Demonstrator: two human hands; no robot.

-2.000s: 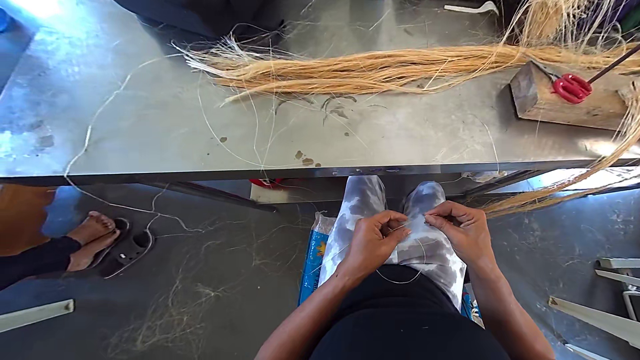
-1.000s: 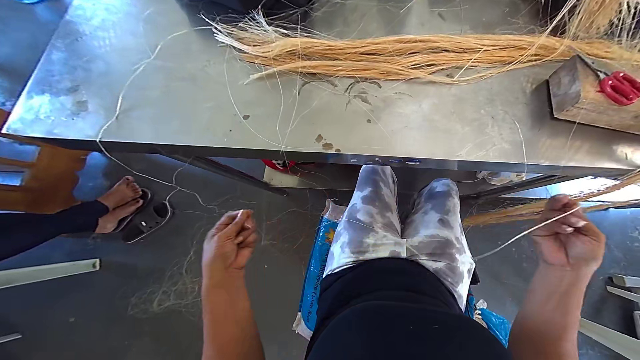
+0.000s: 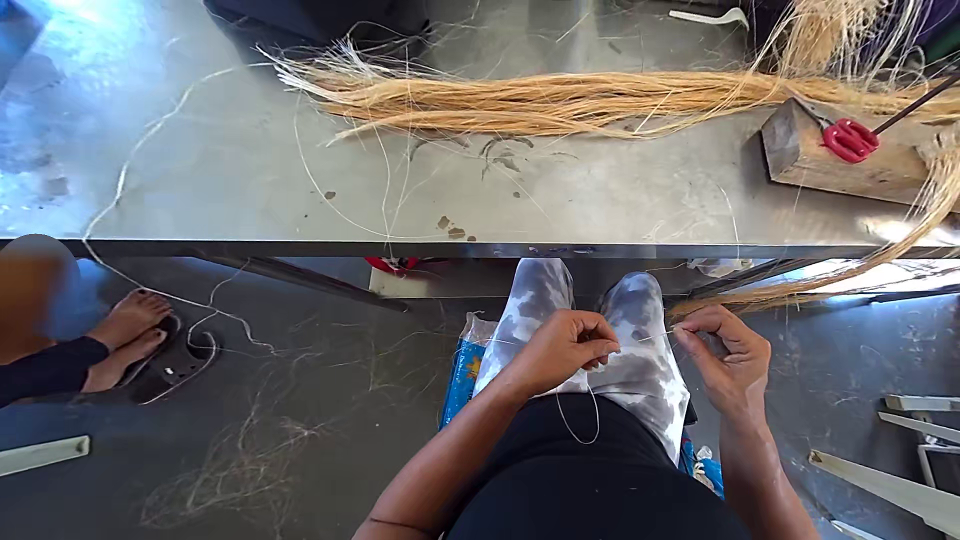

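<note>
My left hand (image 3: pixel 574 349) is over my lap, thumb and fingers pinched on a thin pale fiber strand (image 3: pixel 578 440) that hangs in a loop below it. A short way to the right, my right hand (image 3: pixel 724 349) pinches a piece of strand between thumb and forefinger, its other fingers curled. The strand seems to run between both hands over my knees; whether it is one piece I cannot tell. Beyond them, a long bundle of straw-coloured plant fibers (image 3: pixel 525 101) lies across the metal table (image 3: pixel 600 187). Red-handled scissors (image 3: pixel 850 140) rest on a wooden block (image 3: pixel 847 161) at the right.
The table edge runs just beyond my knees. A pale cord (image 3: pixel 120 176) trails over it at the left. Another person's feet (image 3: pixel 131 330) and sandals are on the floor at the left, near loose fiber scraps (image 3: pixel 225 480). More fibers (image 3: pixel 847 277) hang off the table at the right.
One second ago my hands were wide apart, the right one holding a strand; now they are close together over my lap, with a loop hanging below the left. The view has shifted slightly.
</note>
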